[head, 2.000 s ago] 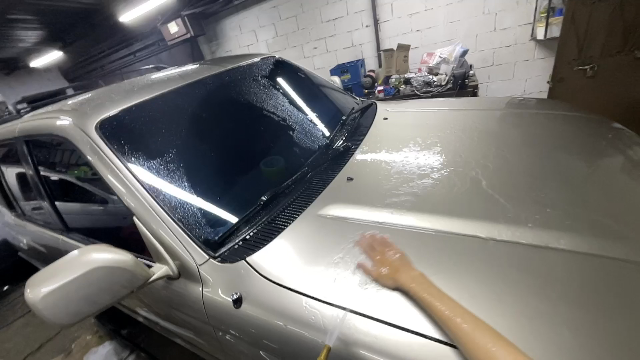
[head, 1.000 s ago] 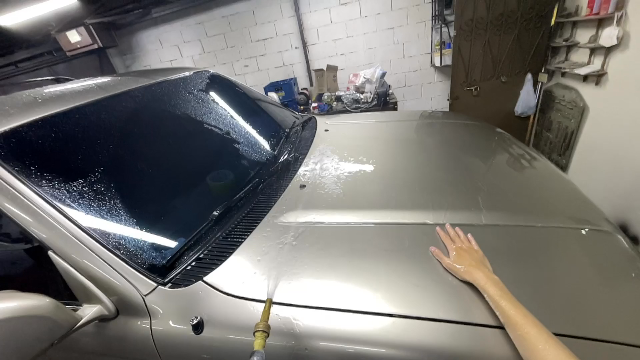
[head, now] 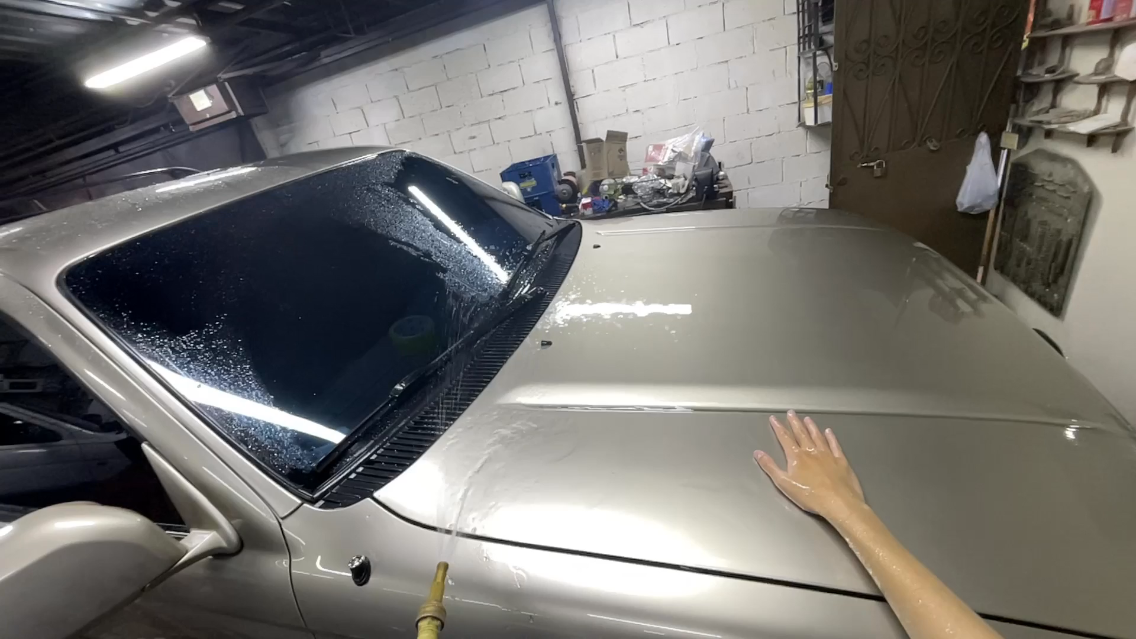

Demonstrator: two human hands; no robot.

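Observation:
My right hand (head: 812, 470), wet and with its fingers spread, lies on or just over the hood (head: 710, 470) of a beige car, near the hood's raised crease. At the bottom edge a yellow hose nozzle (head: 432, 599) points away from me and sprays water at the rear corner of the hood and the base of the windshield. My left hand is out of view, so whatever holds the nozzle is hidden. Water drops cover parts of the dark windshield (head: 293, 293). The wiper (head: 417, 377) rests along the lower glass, beside the black slatted cowl (head: 461, 399).
A side mirror (head: 89, 568) juts out at the lower left. Beyond the hood, a bench holds a blue crate (head: 532, 180), a cardboard box (head: 606, 157) and assorted parts. A brown metal door (head: 914, 133), a hanging plastic bag (head: 978, 176) and wall shelves (head: 1074, 75) stand at the right.
My right hand has moved along the hood, away from the windshield, since the earliest frame. Water sprays from the nozzle in all frames. The view has swung to the right.

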